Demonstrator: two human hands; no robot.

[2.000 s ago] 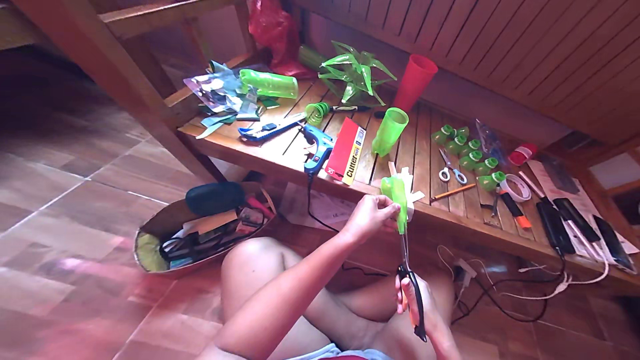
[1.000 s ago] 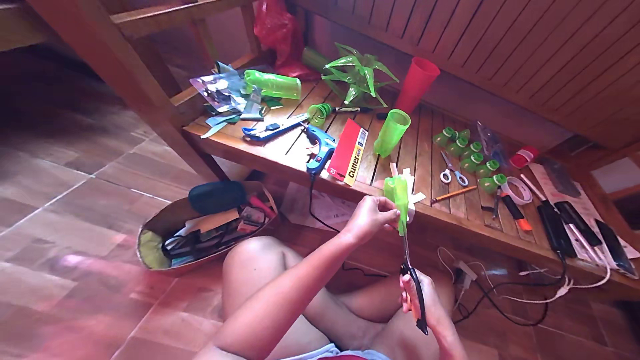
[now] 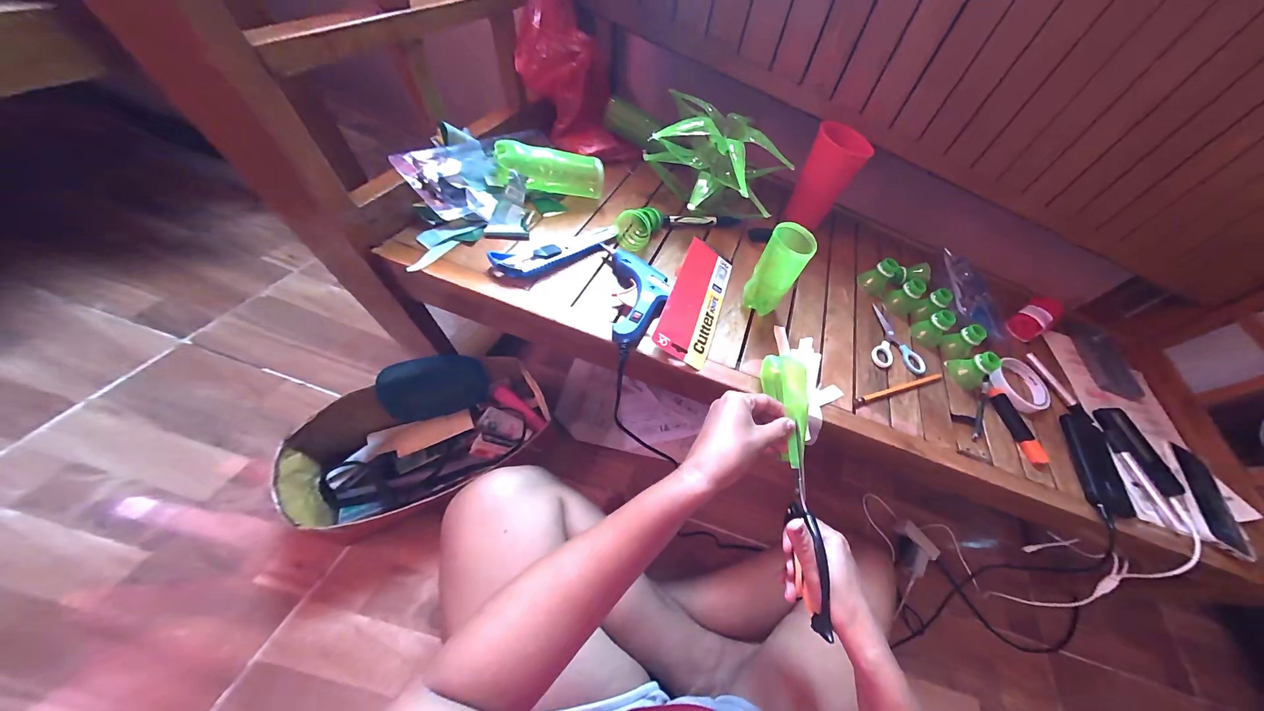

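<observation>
My left hand [image 3: 743, 436] pinches a green plastic bottle piece [image 3: 786, 390] in front of the bench's edge. Black-handled scissors [image 3: 814, 573] are in my right hand [image 3: 828, 568], their blades pointing up at the lower end of that piece. How far the blades are apart cannot be told. White strips [image 3: 815, 380] show just behind the green piece. On the bench beyond stand a cut green bottle [image 3: 780, 269] and a red plastic one [image 3: 829, 173]. A green spiky plastic shape [image 3: 716, 153] lies behind them.
The slatted wooden bench [image 3: 839, 346] also holds a blue glue gun [image 3: 640, 296], a cutter box [image 3: 696, 301], a blue cutter knife [image 3: 548, 255], small scissors [image 3: 897, 341], a pencil [image 3: 899, 389] and several green bottle tops [image 3: 933, 328]. A fabric basket [image 3: 296, 504] and cables [image 3: 1017, 597] are on the floor.
</observation>
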